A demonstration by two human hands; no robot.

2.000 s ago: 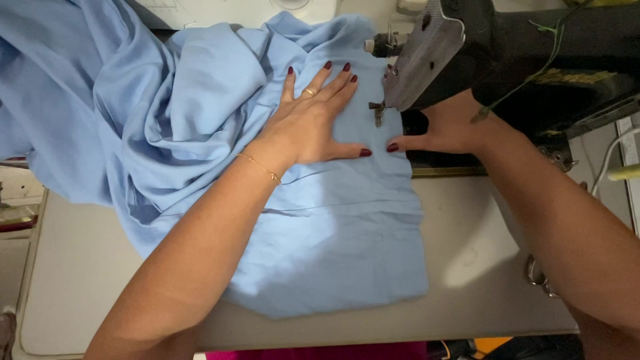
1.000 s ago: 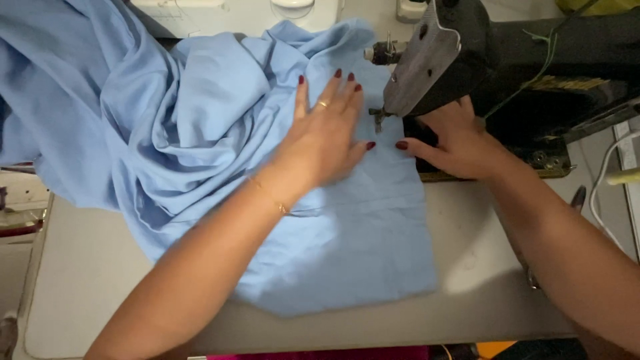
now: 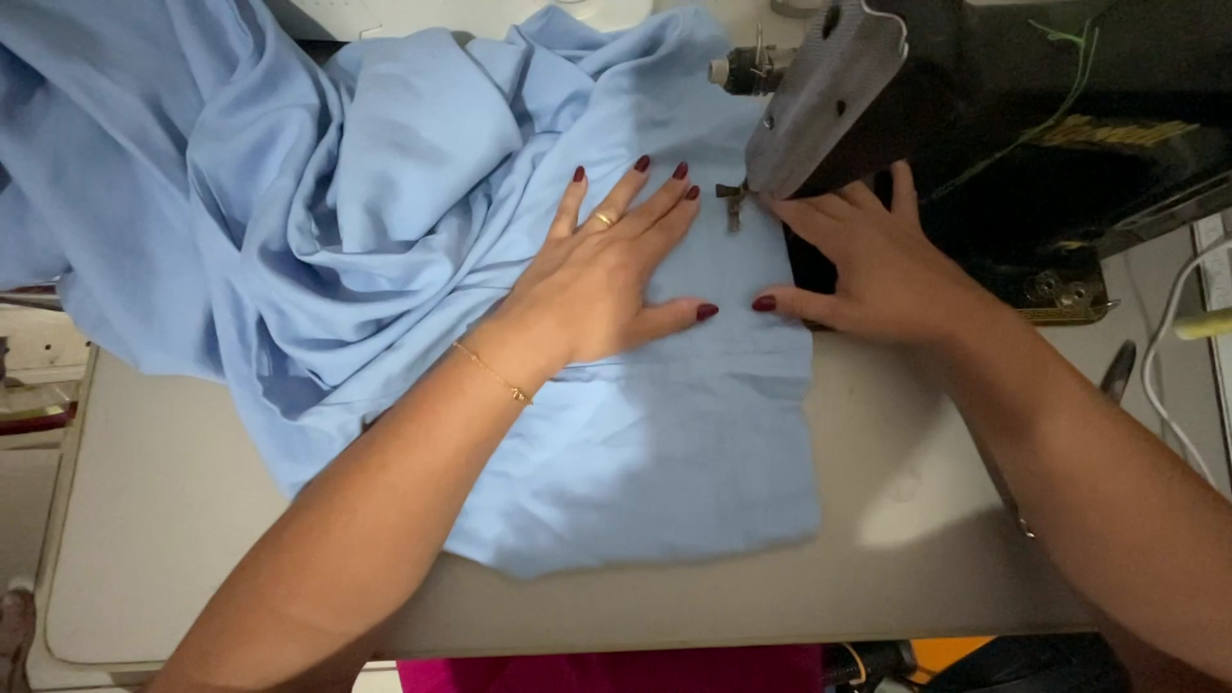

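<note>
Light blue fabric (image 3: 635,462) lies bunched at the left and flatter at the right, its right part under the presser foot (image 3: 733,204) of a black sewing machine (image 3: 1020,125). My left hand (image 3: 606,265) rests flat on the cloth, fingers spread, left of the presser foot. Right of the foot, my right hand (image 3: 866,260) has its thumb on the fabric's right edge. Its fingertips are partly hidden behind the machine's head, and its fingers are apart. Neither hand grips the cloth.
The sewing table (image 3: 164,500) has its front edge below the fabric. A white cable (image 3: 1160,375) runs down at the right. Dark metal handles, perhaps of scissors, show partly behind my right forearm. A white machine or case (image 3: 462,14) stands at the back left.
My right hand's fingers reached behind the machine's head a second ago and now lie more in sight beside the foot. The fabric's front edge sits slightly nearer the front than two seconds ago.
</note>
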